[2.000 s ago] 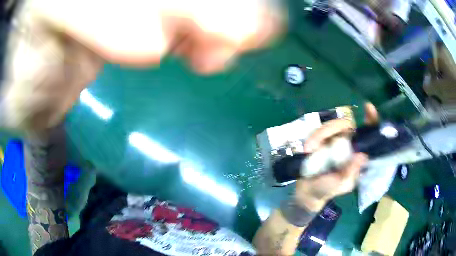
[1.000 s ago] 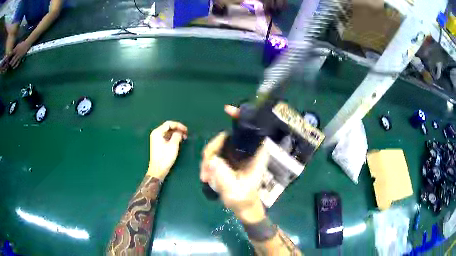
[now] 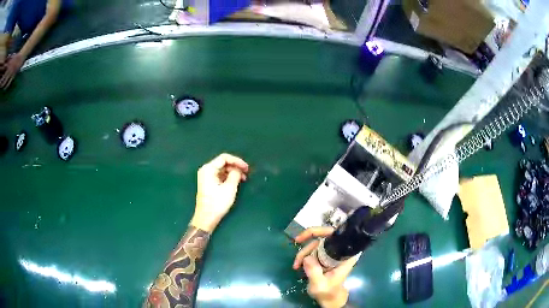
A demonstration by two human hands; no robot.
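My right hand [image 3: 328, 278] is closed round the pale grip of the black electric screwdriver [image 3: 355, 236], low and right of centre. The coiled cord [image 3: 481, 137] runs from its rear up to the right. The screwdriver's tip is hidden. Behind it stands the white-grey screw feeder [image 3: 337, 195], with an open dark tray and a yellowish label. My left hand [image 3: 218, 187] is over the green table left of centre, fingers curled; whether anything small is between them cannot be seen.
Round end covers [image 3: 133, 135] are spaced along the table, near a black housing [image 3: 48, 123]. A lit unit [image 3: 373, 55] stands at the far edge. A smartphone [image 3: 418, 268], cardboard [image 3: 484, 210], plastic bag [image 3: 444, 189] and heap of black parts [image 3: 534, 201] lie right. Another person's hand [image 3: 9, 71] is far left.
The screwdriver and my right hand have moved right and down, in front of the feeder. My left hand has come down from the upper left and now stays curled over the table.
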